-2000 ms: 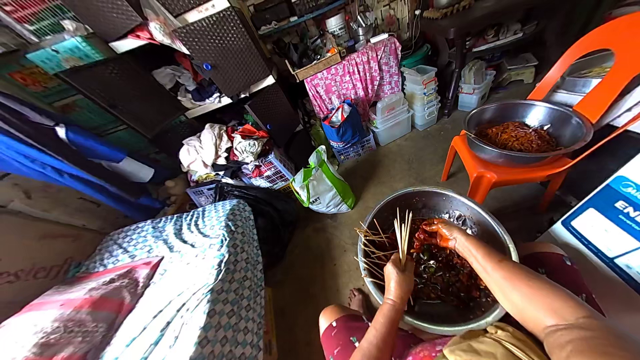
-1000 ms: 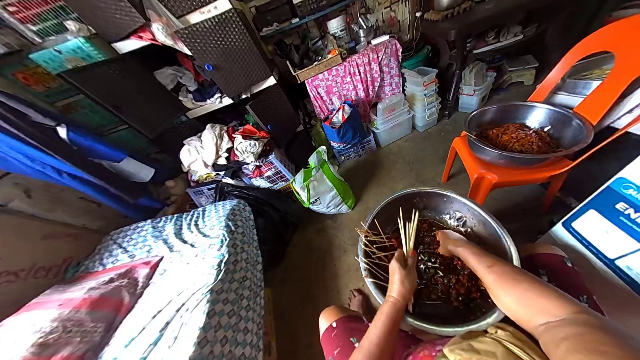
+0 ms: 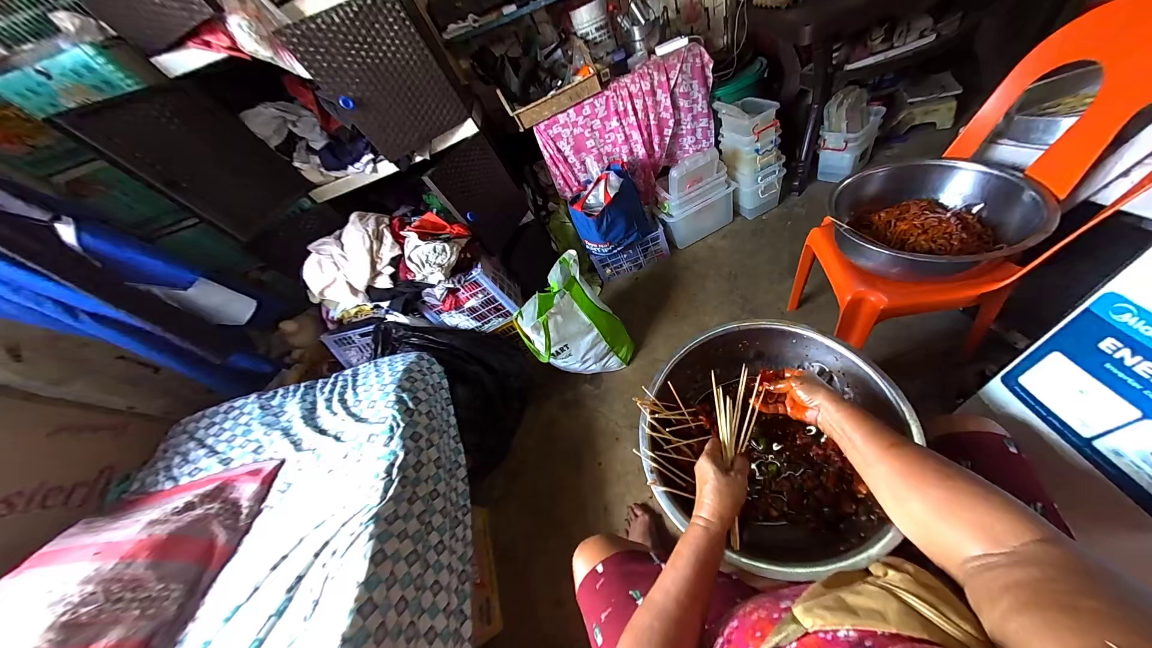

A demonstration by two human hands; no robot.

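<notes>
Between my knees sits a large metal basin (image 3: 900, 405) holding dark red marinated pieces (image 3: 801, 477) in sauce. My left hand (image 3: 722, 486) grips a bundle of bamboo skewers (image 3: 733, 409) upright over the basin's left half. My right hand (image 3: 796, 396), its fingers coated in red sauce, is at the skewer tips with a small red piece between the fingers. Several more skewers (image 3: 670, 432) lean over the basin's left rim, their sticks pointing outward; their other ends are partly hidden.
An orange plastic chair (image 3: 864, 301) at the right bears a metal bowl (image 3: 1030, 211) of reddish shredded food. A cloth-covered surface (image 3: 414, 468) lies to the left. A green-and-white bag (image 3: 585, 333), a black plastic bag (image 3: 490, 387) and stacked clear containers (image 3: 756, 162) stand beyond the basin.
A second ago my right hand was down in the marinated pieces; now it is raised beside the skewer tips. My left hand still holds the bundle.
</notes>
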